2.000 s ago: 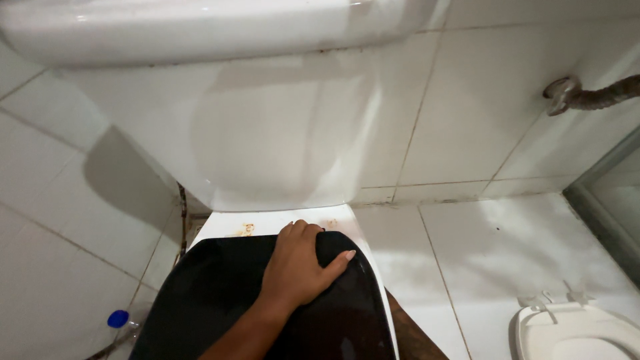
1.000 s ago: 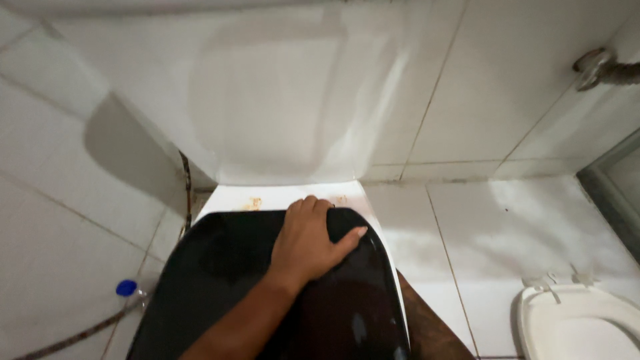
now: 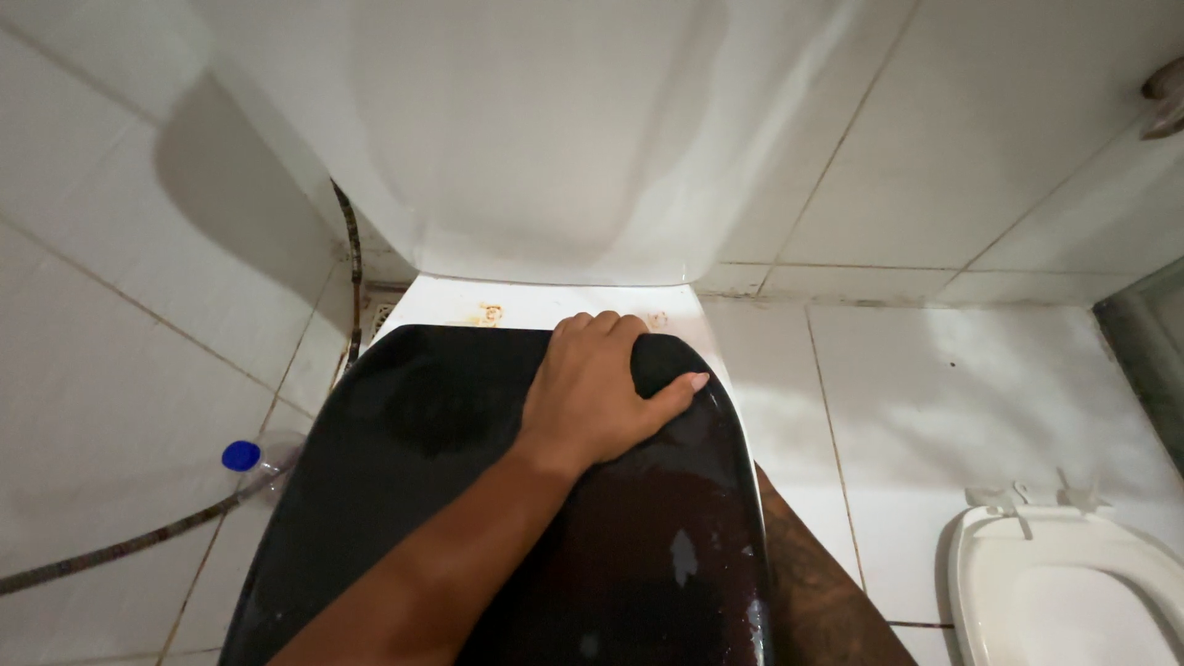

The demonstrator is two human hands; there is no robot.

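Observation:
My left hand [image 3: 592, 398] lies palm down on the rear right part of a black toilet lid [image 3: 416, 444]. Its fingers curl over the lid's back edge and its thumb points right. The lid rests on a white ceramic toilet [image 3: 573, 298], whose rear ledge shows rusty stains around two mounting spots. My right hand is not visible; a tattooed limb [image 3: 814, 573], probably my right forearm, runs from the lower right edge to beneath the lid's right side. What lies at its end is hidden.
An old white toilet seat [image 3: 971, 583] with its hinges lies on the tiled floor at right. At left are a flexible hose [image 3: 120, 548] and a clear bottle with a blue cap [image 3: 240, 455]. The ceramic tank [image 3: 555, 139] stands behind the lid.
The view has tilted downward and the tank's upper part has left it. My left hand stays on the black lid, at about the same spot.

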